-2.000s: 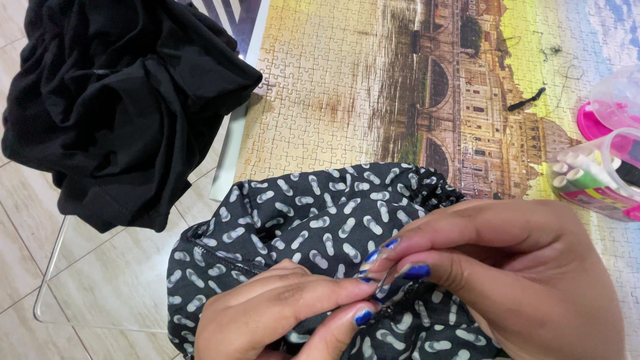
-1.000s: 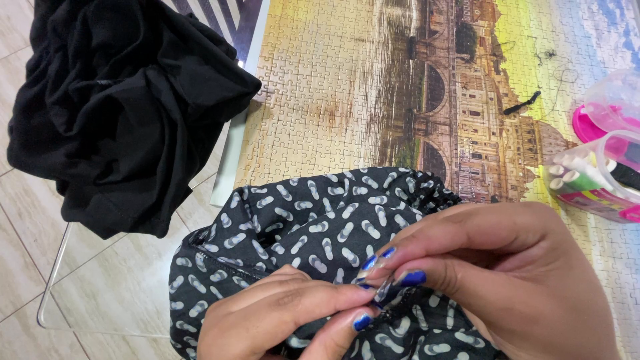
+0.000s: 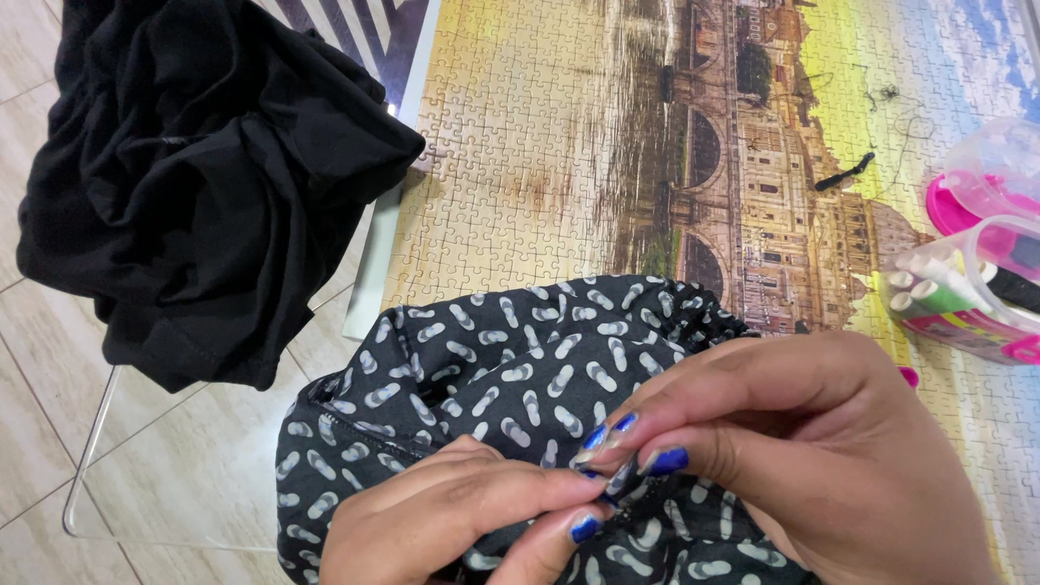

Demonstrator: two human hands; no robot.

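A black garment with a white flip-flop print (image 3: 504, 366) lies bunched at the bottom centre, its gathered edge toward the upper right. My left hand (image 3: 463, 512) pinches a small fold of this cloth between thumb and forefinger. Right against it, my right hand (image 3: 780, 439) grips the same fold with its fingertips. Both hands have blue nail polish. Whether a needle is between the fingertips cannot be told. A plain black cloth garment (image 3: 203, 187) lies crumpled at the upper left.
Under the printed garment is a jigsaw puzzle of a bridge and domed building (image 3: 520, 162). An open clear plastic tub with pink trim (image 3: 967, 325) holds thread spools at the right. A black scrap (image 3: 845, 172) and loose threads lie on the puzzle. A transparent table edge (image 3: 85, 455) shows lower left.
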